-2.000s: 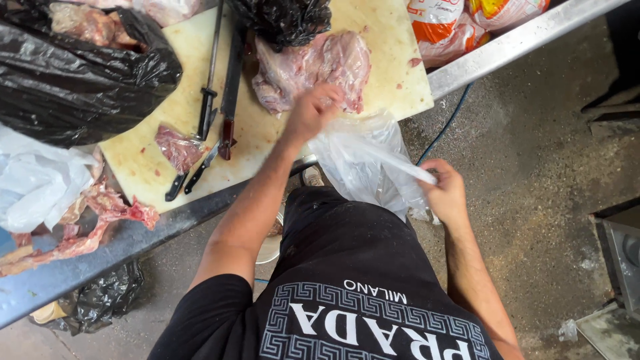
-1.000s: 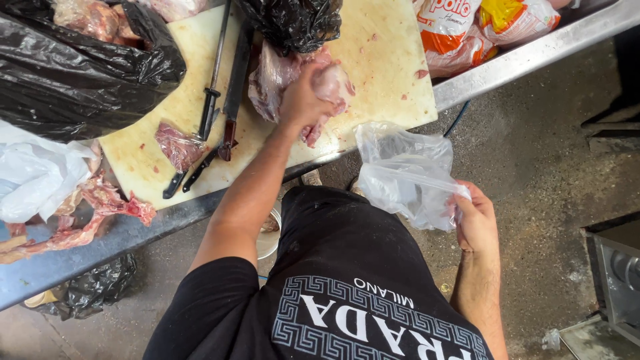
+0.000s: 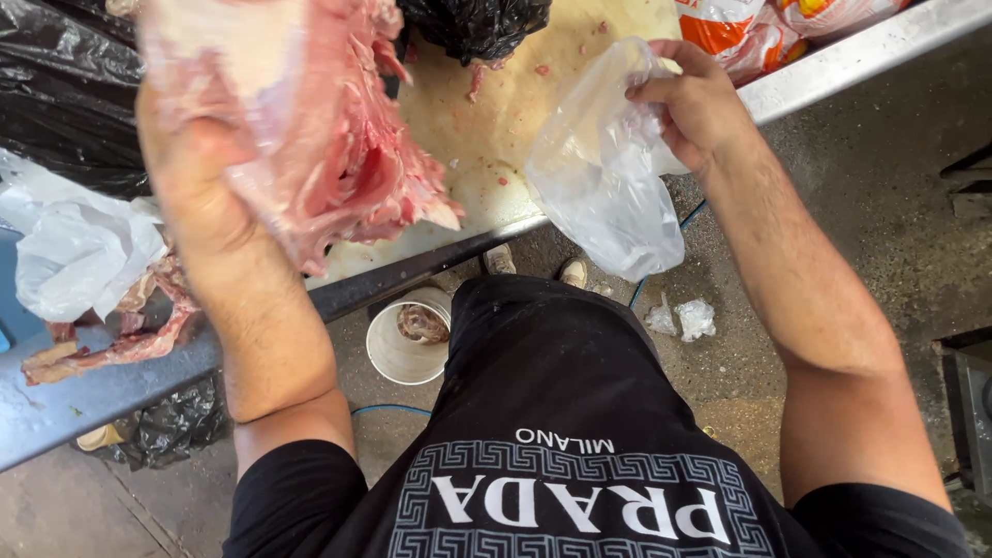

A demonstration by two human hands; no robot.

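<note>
My left hand (image 3: 201,178) grips a large piece of raw poultry carcass (image 3: 310,132), held up over the left part of the cutting board and close to the camera; motion blurs the hand and the meat's left side. My right hand (image 3: 690,101) pinches the rim of a clear plastic bag (image 3: 608,178), which hangs over the table's front edge. Beneath both lies the yellowed cutting board (image 3: 496,147). The raised meat hides the part of the board where the knives lay in the earlier frames.
Black plastic bags lie at the left (image 3: 66,101) and top centre (image 3: 477,27). A white bag (image 3: 85,240) and trimmed bones (image 3: 132,341) rest on the metal table's left side. Printed poultry bags (image 3: 736,39) stand top right. A white bucket (image 3: 387,345) is on the floor.
My left hand has lifted the meat off the board and moved it left, toward the camera. My right hand has raised the bag from beyond the table's edge up beside the board.
</note>
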